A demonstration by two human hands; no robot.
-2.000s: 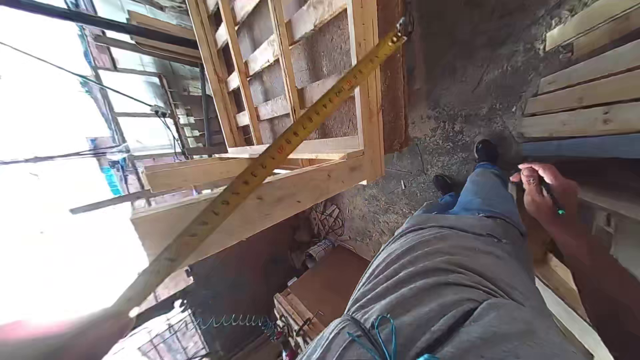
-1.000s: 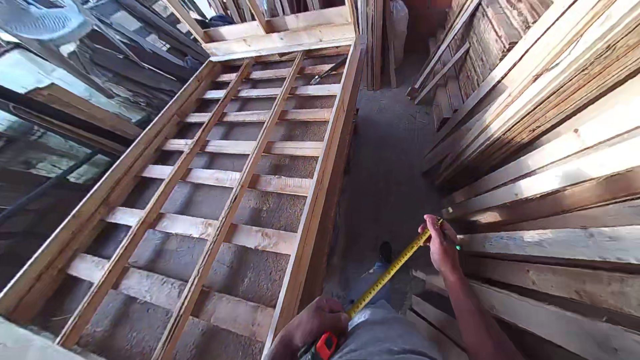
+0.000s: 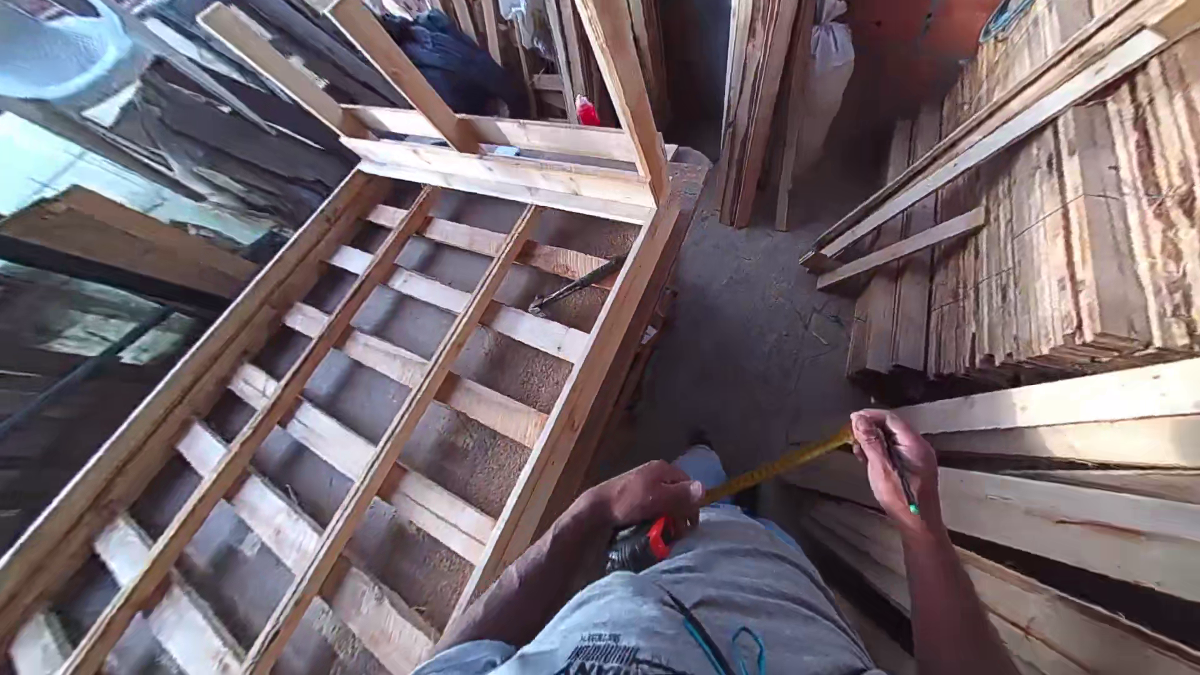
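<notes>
Close against my body, my left hand [image 3: 656, 497] is closed around a tape measure [image 3: 659, 537] with a red and black case. Its yellow blade [image 3: 776, 466] runs out to the right. My right hand [image 3: 895, 464] pinches the far end of that blade and also holds a dark pencil or pen [image 3: 900, 473] with a green tip. Left of my hands lies a large wooden frame [image 3: 553, 417] with long rails and crosswise slats. A dark hand tool [image 3: 579, 284], its kind unclear, rests across the slats near the frame's far right corner.
Upright boards [image 3: 623, 84] rise from the frame's far end. Stacked planks [image 3: 1078, 234] fill the right side, with long boards [image 3: 1059, 525] beside my right arm. Concrete floor [image 3: 750, 309] runs between. A red bottle [image 3: 587, 111] stands beyond the frame.
Two seconds ago the tape blade stretched long across the view; now only a short length spans my hands. The view has swung strongly toward the frame and plank stacks.
</notes>
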